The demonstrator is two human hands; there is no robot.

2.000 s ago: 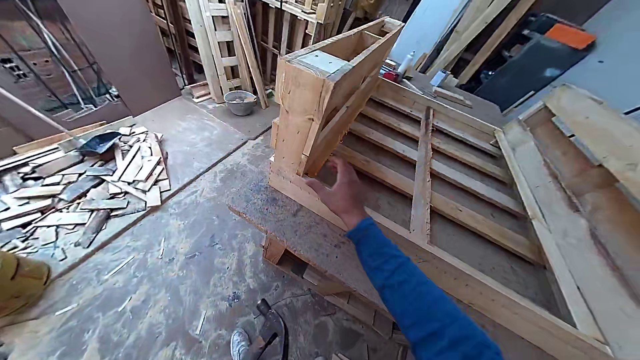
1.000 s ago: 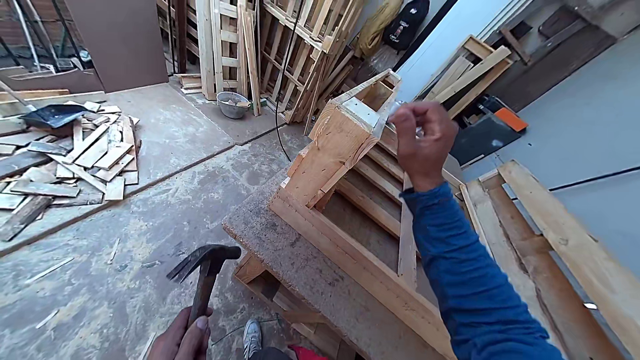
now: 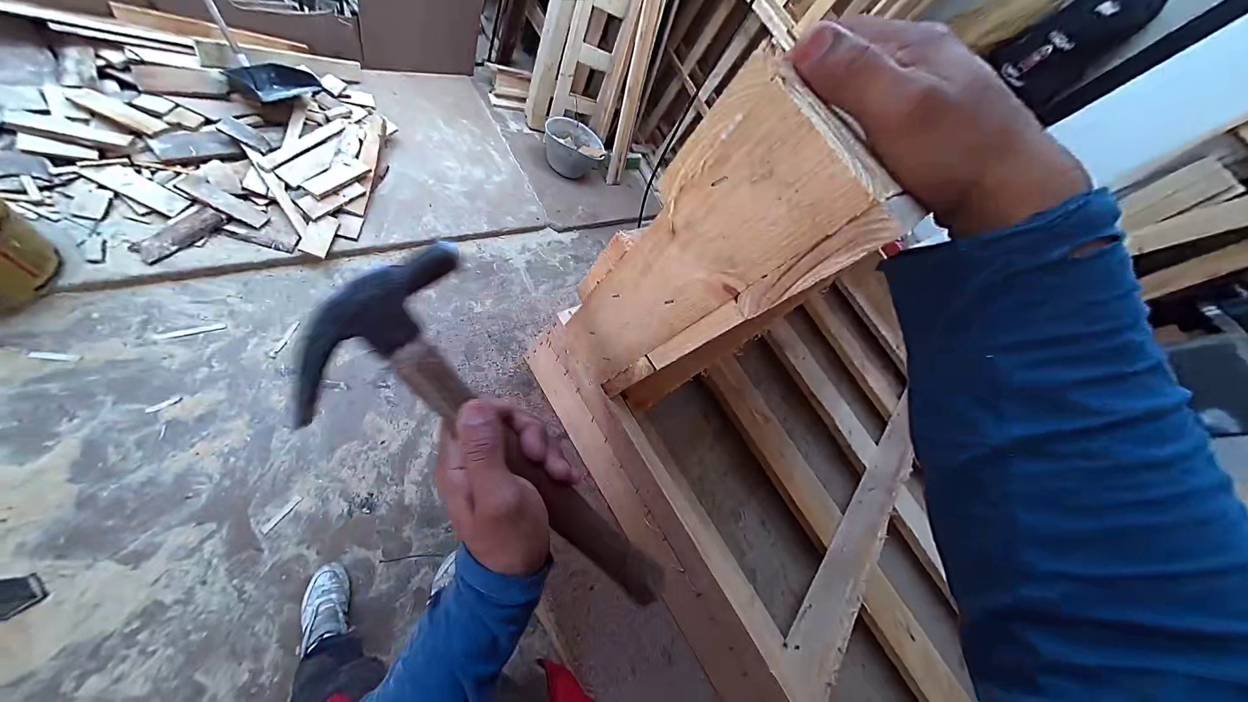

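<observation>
My left hand is closed around the wooden handle of a claw hammer, its head up and to the left, beside the wooden frame. At the upper right, my right hand grips the top edge of the upright wooden end piece; its fingertips on the far side are partly hidden. That piece stands at the corner of a slatted wooden frame. A diagonal board crosses the slats. Small staples or nails show in the wood.
Wood offcuts lie heaped on the floor at the upper left with a black dustpan. A metal bucket stands near leaning pallets. A yellow container is at the left edge. Loose boards lie at the right.
My right hand, raised above the frame one second ago, now holds the end piece's top. The left hand with the hammer has come up beside the frame. The view has moved closer to the end piece.
</observation>
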